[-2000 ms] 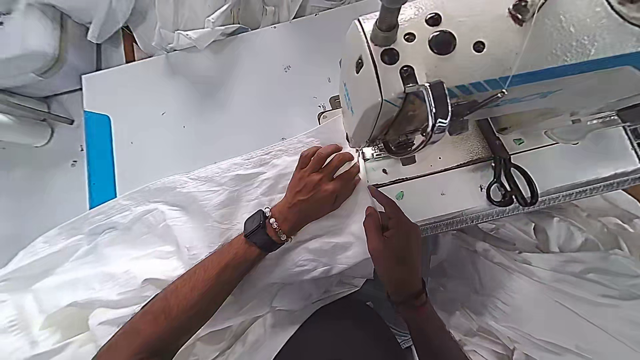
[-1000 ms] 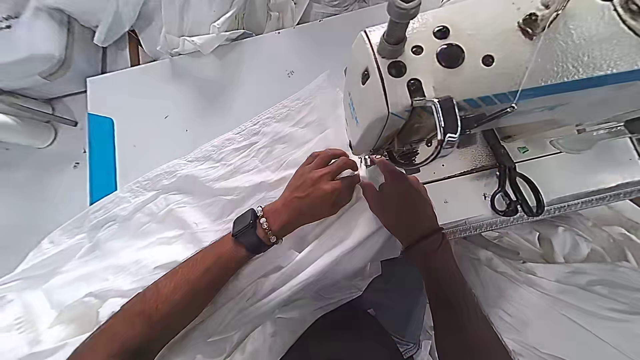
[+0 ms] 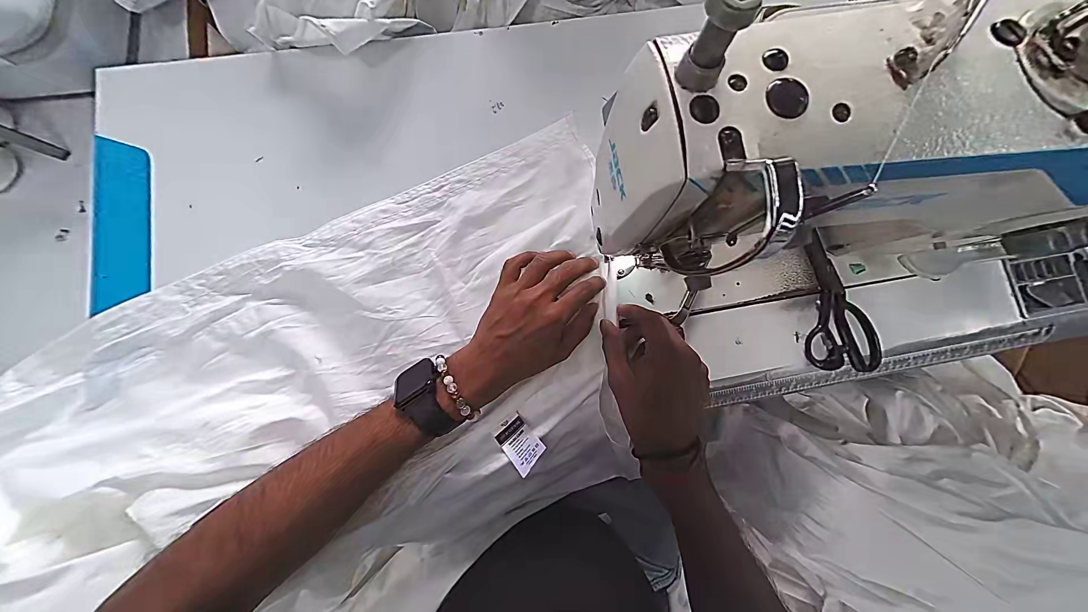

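Note:
White fabric (image 3: 365, 255) spreads over the table from the left, its right edge running under the needle area of a Jack sewing machine (image 3: 748, 127). My left hand (image 3: 540, 323), with a watch and beaded bracelet at the wrist, lies on the fabric, fingertips near its edge just before the presser foot. Close by on the right, my right hand (image 3: 659, 374) pinches the folded edge of the fabric between thumb and fingers. A small white label (image 3: 520, 444) bearing writing shows on the fabric below my left hand.
Black-handled scissors (image 3: 841, 331) lie on the machine bed, right of my right hand. A measuring tape (image 3: 884, 368) runs along the table's front edge. More white fabric (image 3: 884, 493) is heaped at the lower right, and other white cloth (image 3: 340, 21) lies behind the table (image 3: 340, 127).
My right hand has moved down from beside the presser foot. The fabric's far corner has shifted along the machine's left side, and a label has come into sight.

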